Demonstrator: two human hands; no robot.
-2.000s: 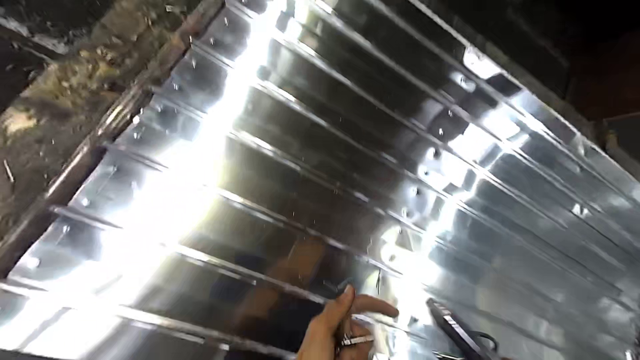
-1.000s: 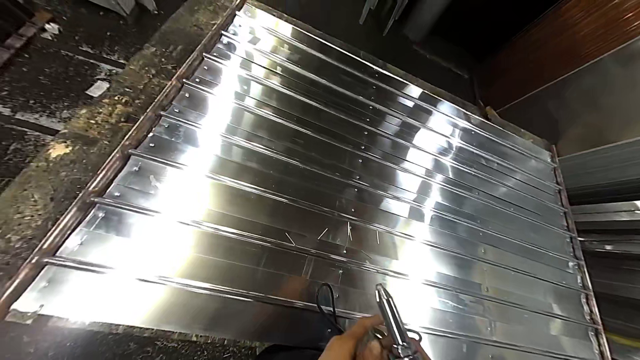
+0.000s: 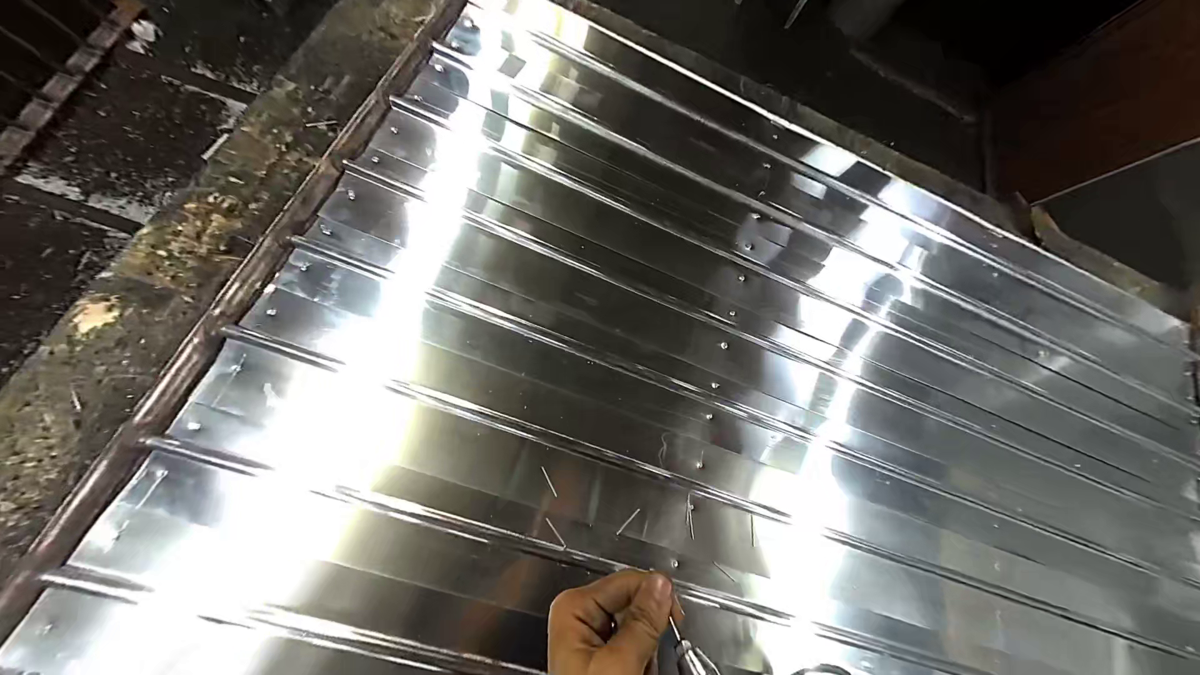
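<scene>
My left hand [image 3: 614, 623] is at the bottom centre, thumb and fingers pinched on a thin metal pin [image 3: 675, 630]. Just right of the fingertips, the pin meets the metal nose of a hand tool [image 3: 694, 659], apparently a rivet gun, cut off by the lower edge. My right hand is not in view. Beneath them lies a large shiny ribbed metal sheet [image 3: 600, 394]. Several loose thin pins, one of them a metal pin [image 3: 549, 482], lie on it above my hand. Rows of small rivet heads dot the sheet, such as a rivet head [image 3: 674, 564] near my fingertips.
A worn brown edge strip [image 3: 234, 281] runs along the sheet's left side, beside a dirty ledge [image 3: 187, 234] with debris. Dark ground with pale strips lies farther left. A reddish-brown panel [image 3: 1087, 103] and a grey surface [image 3: 1134, 202] are at the upper right.
The tool, whose barrel showed upright beside my hand a second ago, is now lower, with only its nose in view. The black loop left of my hand no longer shows. The view has shifted.
</scene>
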